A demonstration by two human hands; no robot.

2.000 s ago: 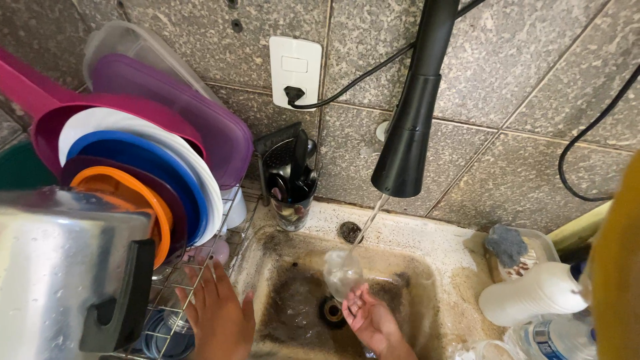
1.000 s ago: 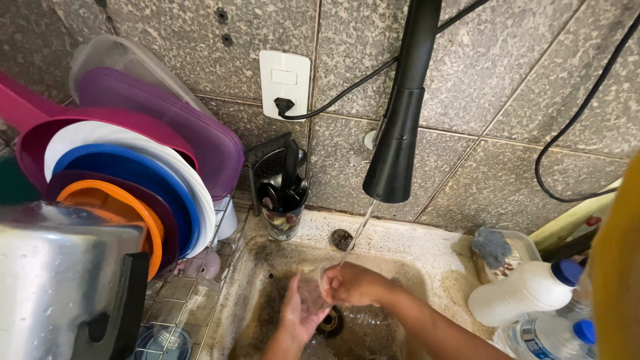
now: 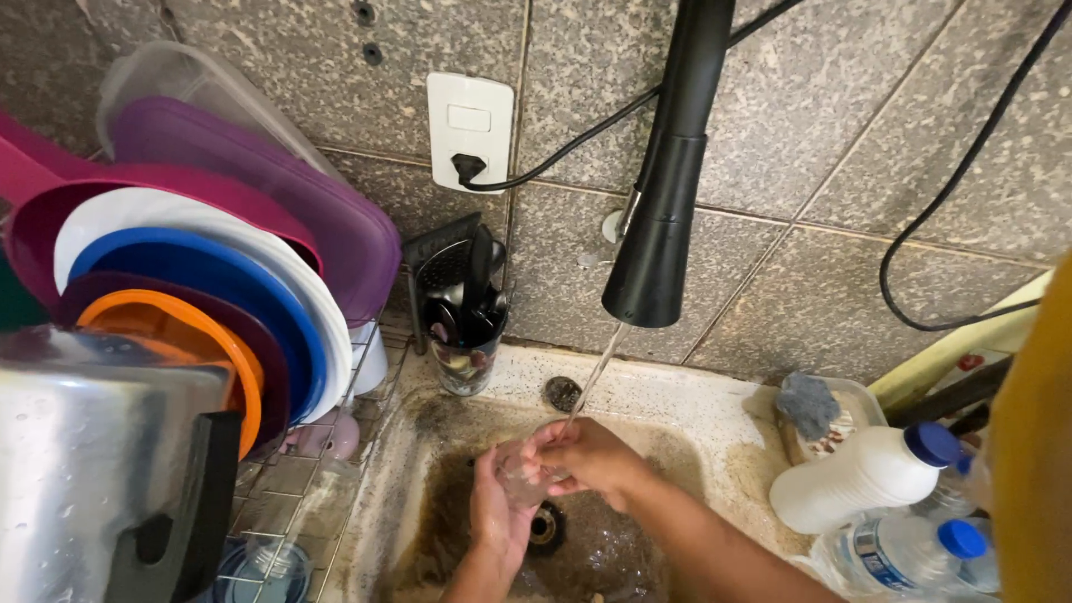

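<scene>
Over the sink basin [image 3: 620, 536], my left hand [image 3: 494, 511] holds a small clear container [image 3: 523, 473], seemingly a cup or glass, tilted under the running water. The fingers of my right hand [image 3: 586, 456] are curled at its rim, partly hiding it. A thin stream of water [image 3: 599, 368] falls from the black faucet [image 3: 649, 276] onto my right fingers and the container. Below my hands lies the dark drain [image 3: 544, 526].
A wire dish rack [image 3: 322, 502] on the left holds plastic bowls, lids and a metal pot [image 3: 100, 469]. Behind the basin stands a utensil holder [image 3: 465, 360]. A white bottle [image 3: 854, 481], clear bottles [image 3: 888, 553] and a tub with a grey scrubber [image 3: 808, 406] line the right.
My left hand has moved from beside the dish rack to the clear container, which my right hand held alone two seconds ago. Both hands are now together at it under the stream.
</scene>
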